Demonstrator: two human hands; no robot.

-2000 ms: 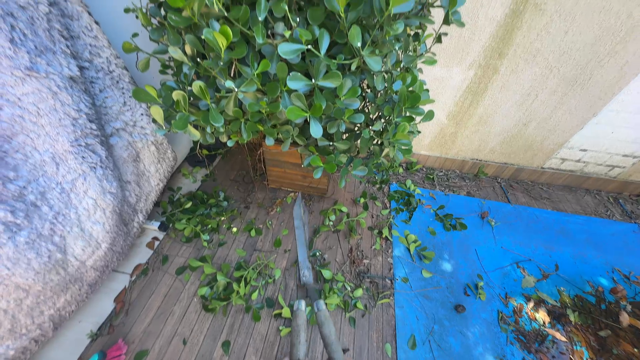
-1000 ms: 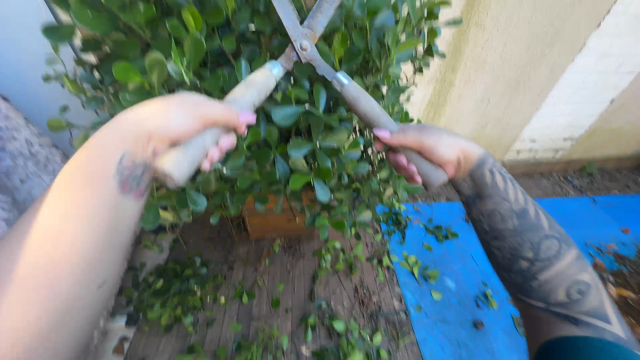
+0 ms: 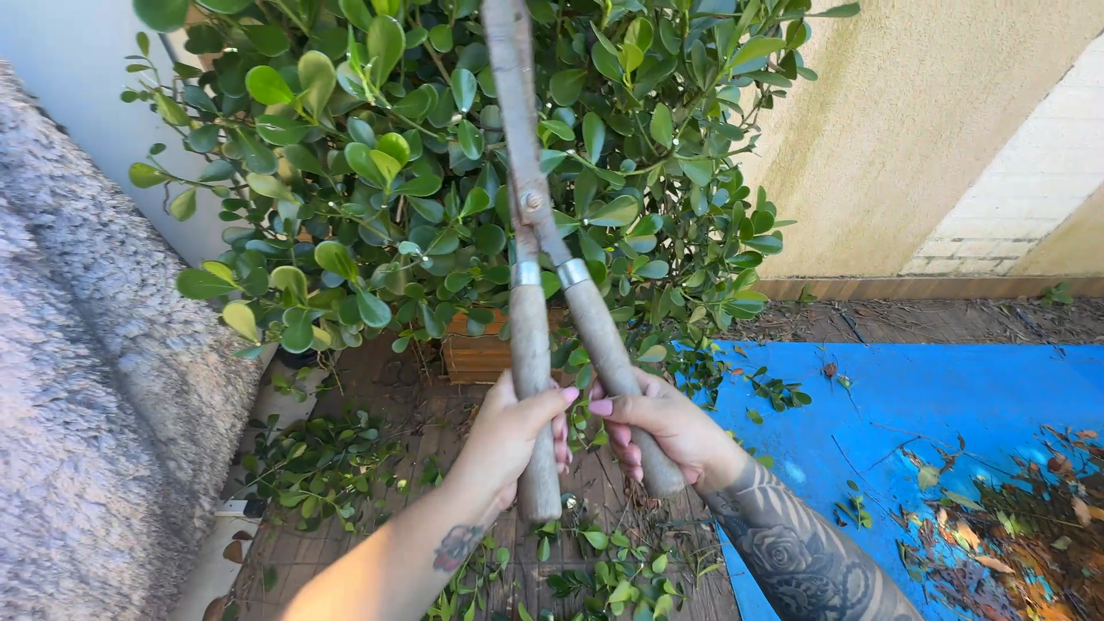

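Observation:
My left hand (image 3: 517,431) grips one wooden handle of the hedge shears (image 3: 531,203), and my right hand (image 3: 660,423) grips the other. The handles are close together and the steel blades are closed, pointing up and away in front of the leafy bush (image 3: 379,172). The blade tips run out of the top of the view. Behind the left handle, part of a wooden planter (image 3: 474,349) shows beneath the bush. Cut leafy sprigs (image 3: 319,466) lie on the brown deck below.
A blue tarp (image 3: 828,431) with a heap of dry leaves and twigs (image 3: 1026,526) spreads at the right. A shaggy grey textile (image 3: 112,371) rises at the left. Beyond the tarp stands a beige wall (image 3: 888,129).
One second ago the shears were spread, with my hands far apart; now the handles are close together and the blades closed. Two seconds ago the shears were lower, over the deck, with no hands visible.

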